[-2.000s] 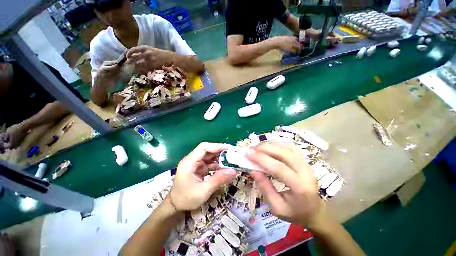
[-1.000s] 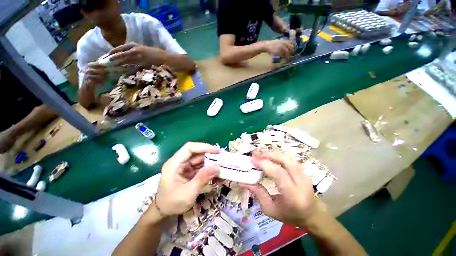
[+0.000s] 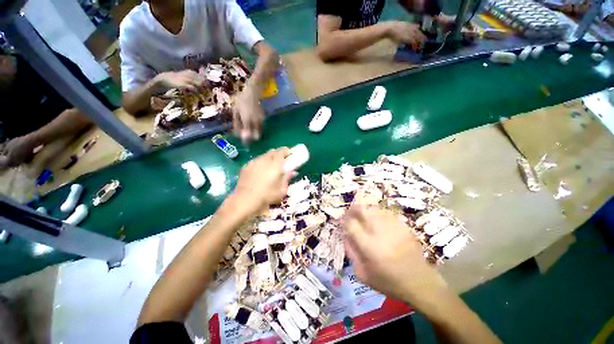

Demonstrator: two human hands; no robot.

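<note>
My left hand (image 3: 264, 179) holds a closed white unit (image 3: 296, 157) by one end, over the near edge of the green belt. My right hand (image 3: 377, 242) is over the right part of the pile of cream-beige inner parts (image 3: 269, 232). Its fingers are bent and blurred, and I cannot tell whether they hold a part. Several parts in the pile have dark squares. A red and white printed carton sheet (image 3: 373, 310) shows under the pile's near side.
The green conveyor belt (image 3: 269, 148) carries several white units and an open housing with a blue cell (image 3: 225, 146). Brown paper (image 3: 491, 195) lies right, a white sheet (image 3: 87, 295) left. A person's hand (image 3: 248, 121) reaches over the belt. Grey metal upright (image 3: 81, 87) stands left.
My hands have parted. My left hand has carried the white unit forward and left to the belt; my right hand has come down over the pile. The person opposite has reached an arm forward.
</note>
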